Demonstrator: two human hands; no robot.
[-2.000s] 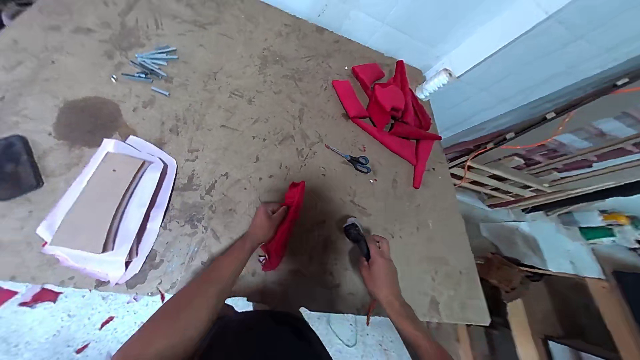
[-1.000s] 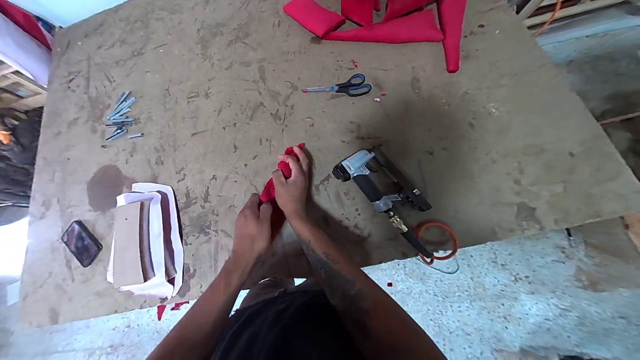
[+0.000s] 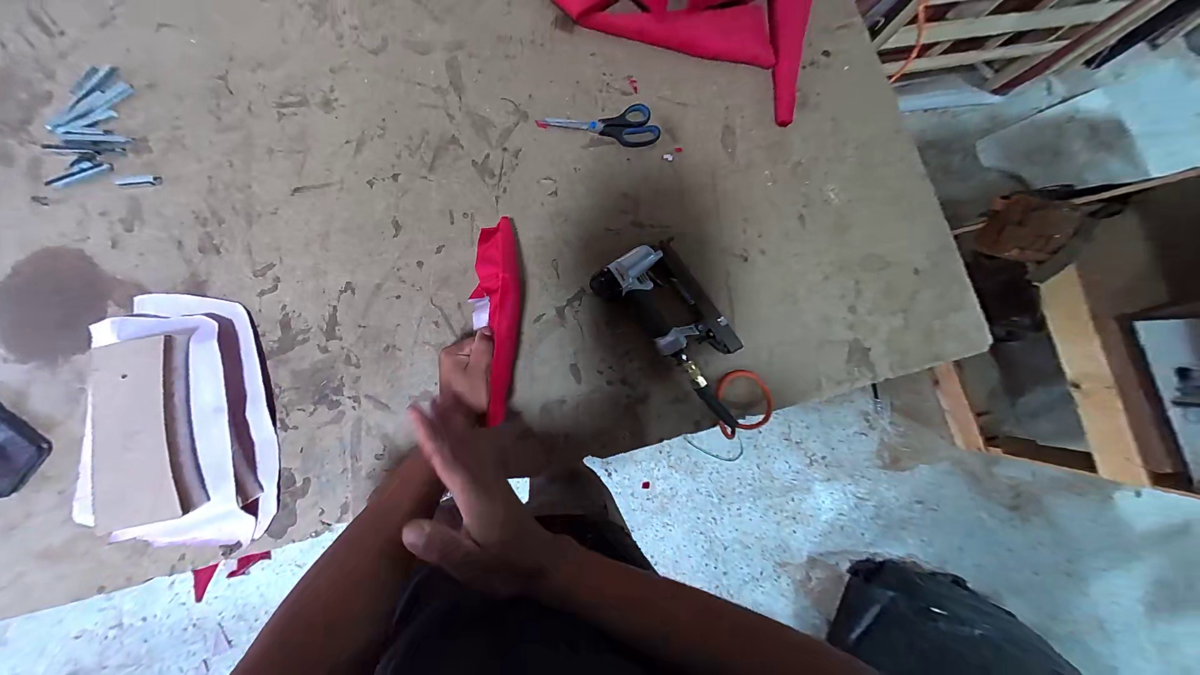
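My left hand (image 3: 466,373) grips the lower part of a narrow piece covered in red fabric (image 3: 506,319), with a bit of white showing at its left edge. Nearer my body, my right hand (image 3: 478,506) is raised with its fingers extended and holds nothing; it partly overlaps the left wrist. A pneumatic staple gun (image 3: 670,300) lies to the right of the red piece, joined to an orange air hose (image 3: 769,398). Scissors with black and blue handles (image 3: 623,127) lie farther up the table.
Stacked white fabric and brown board pieces (image 3: 136,431) lie at left, beside a dark phone-like object (image 3: 19,450). Staple strips (image 3: 89,127) sit at upper left, red covered pieces (image 3: 694,33) at the top. A black bag (image 3: 937,619) stands on the floor beyond the table edge (image 3: 844,389).
My right hand has let go of the red piece and moved back toward my body. Two seconds ago it held the staple gun, which was lying on the table one second ago.
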